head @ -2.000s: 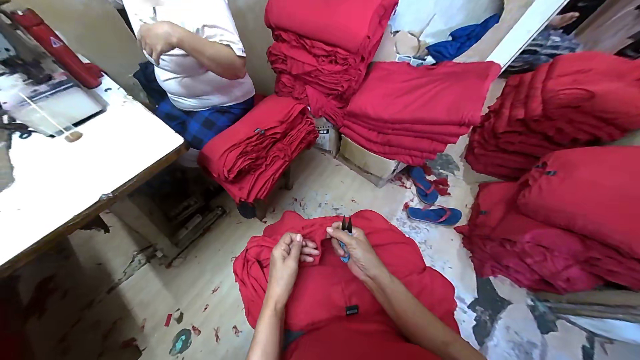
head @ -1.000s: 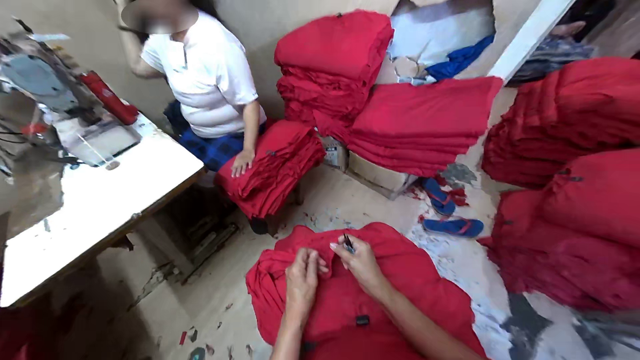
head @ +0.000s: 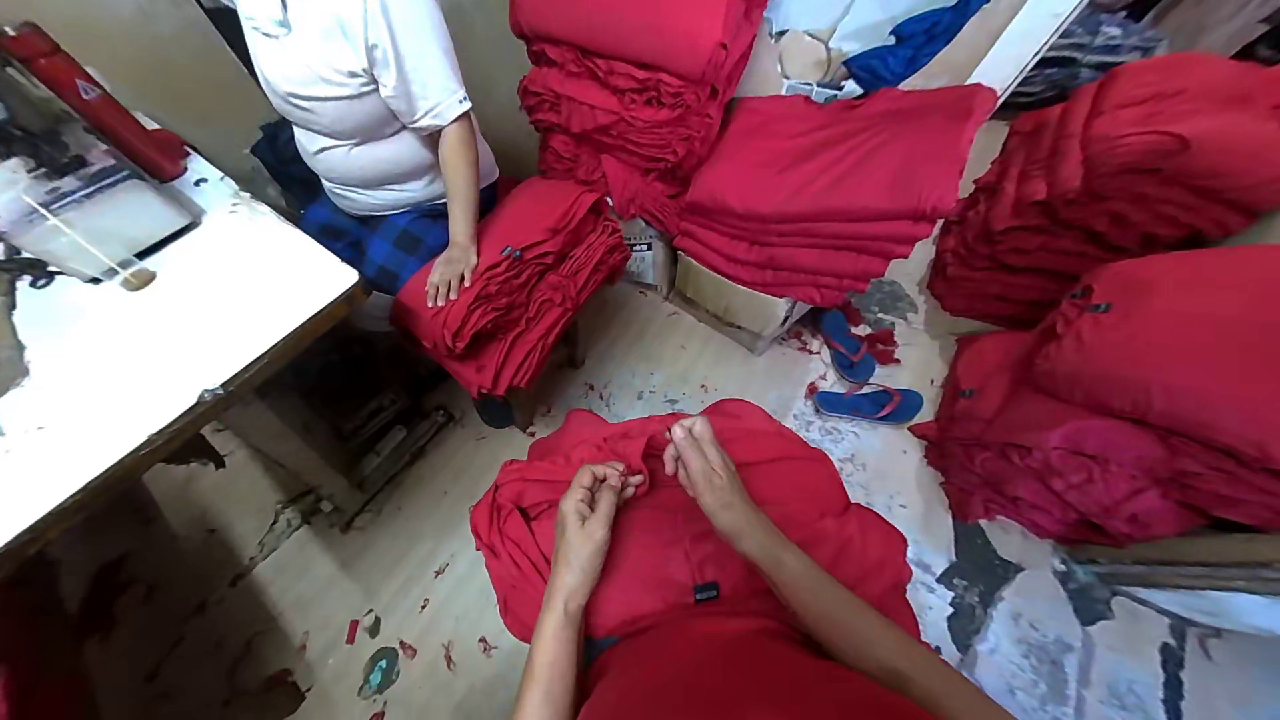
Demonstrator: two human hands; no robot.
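Note:
A red fabric garment [head: 760,500] with a small black label [head: 706,592] lies spread in front of me, above my lap. My left hand [head: 592,515] pinches a bit of its red cloth between thumb and fingers. Close by on the right, my right hand [head: 705,465] has its fingertips together at a raised fold of the same garment. Whether a small tool is inside the right hand cannot be seen.
A person [head: 370,110] sits at the upper left, one hand on a stack of red garments [head: 540,260]. A white sewing table [head: 230,300] stands left. More red stacks [head: 820,160], a cardboard box [head: 730,305] and blue flip-flops [head: 868,404] lie beyond the garment.
The dark-tipped small tool seen earlier at my right hand no longer shows. The seated person's hand, raised at first, has come down onto the red stack.

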